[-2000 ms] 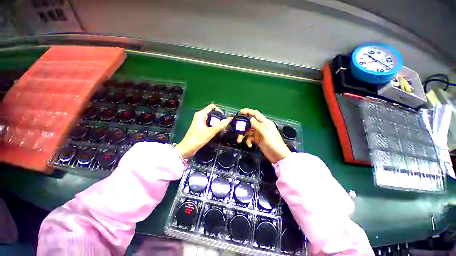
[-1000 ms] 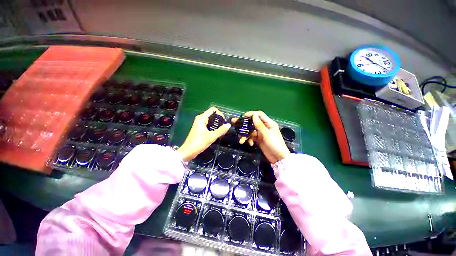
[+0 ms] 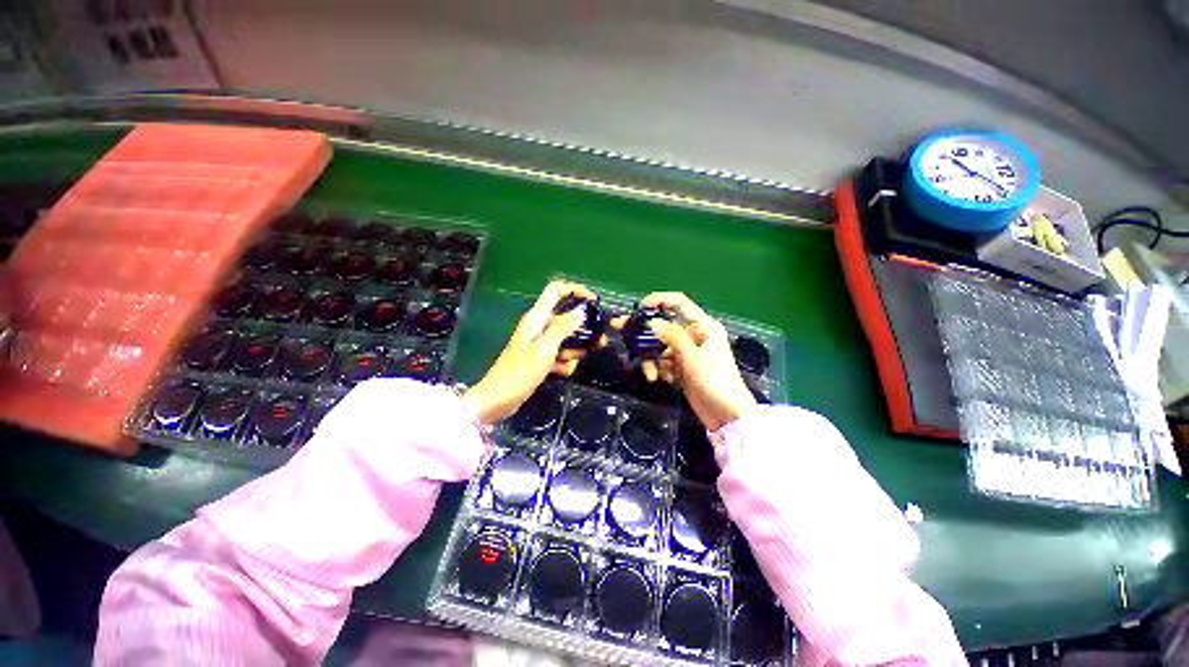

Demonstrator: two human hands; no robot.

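Note:
My left hand [image 3: 536,349] holds a round black electronic unit [image 3: 582,322] between thumb and fingers. My right hand [image 3: 694,352] holds another round black unit [image 3: 644,331] close beside it, with a small gap between the two. Faint light marks show on both faces; they are too small to read. Both hands are above the far part of a clear blister tray [image 3: 522,620] filled with black units. One unit with red marks [image 3: 490,562] lies in its near left pocket. Several pockets are hidden under my hands and right sleeve.
A second filled blister tray [image 3: 330,310] lies at left, partly covered by an orange-red foam sheet [image 3: 131,248]. At right are a red-edged black tray [image 3: 871,306], a blue-rimmed clock [image 3: 973,180], a white parts box [image 3: 1051,240] and clear empty blister trays [image 3: 1039,388].
Both units have been tilted in my fingers; the white squares on their faces gave way to lines, now faint. My fingers have shifted around them. The hands stay in nearly the same place.

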